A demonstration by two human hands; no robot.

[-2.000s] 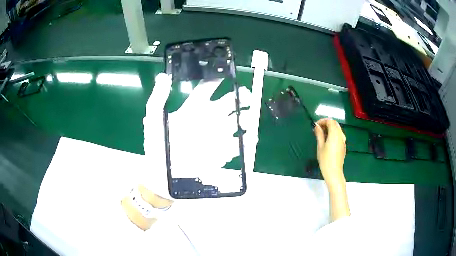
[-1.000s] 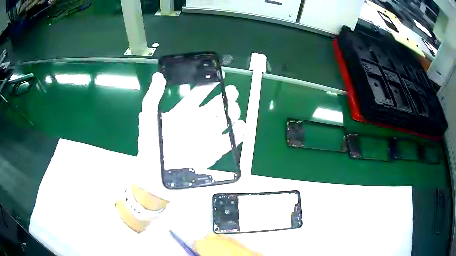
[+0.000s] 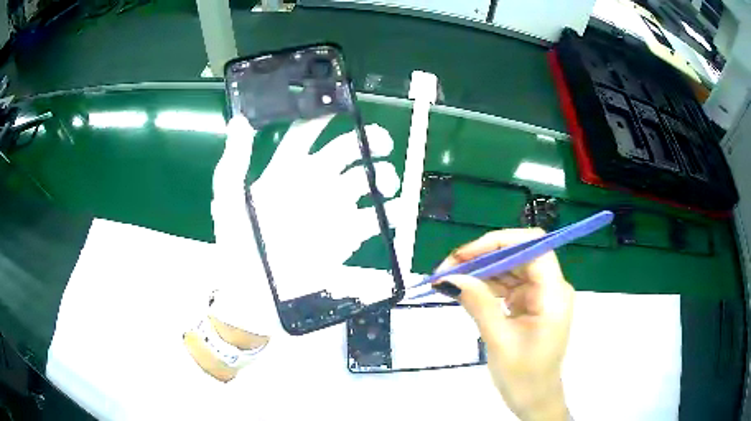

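My gloved left hand (image 3: pixel 309 185) holds a black phone middle frame (image 3: pixel 284 86) upright and slightly tilted, its perforated plate at the top. My bare right hand (image 3: pixel 527 316) holds blue tweezers (image 3: pixel 527 252), with two prongs. Their tips are by the lower right corner of the held frame; I cannot tell if they touch it. A second phone middle frame (image 3: pixel 370 338) lies flat on the white work sheet (image 3: pixel 148 329), its right end partly hidden by my right hand.
More frames lie in a row on the green conveyor belt (image 3: pixel 165 173), the nearest one (image 3: pixel 478 201) right of the white guide bar (image 3: pixel 418 140). Black blister trays (image 3: pixel 642 123) rest on a red tray (image 3: pixel 576 140) at the far right. A post (image 3: pixel 216 37) stands behind.
My right hand has come up from the sheet's front edge with the tweezers to the held frame's corner. The held frame has moved left and tilted. The belt frames have shifted left.
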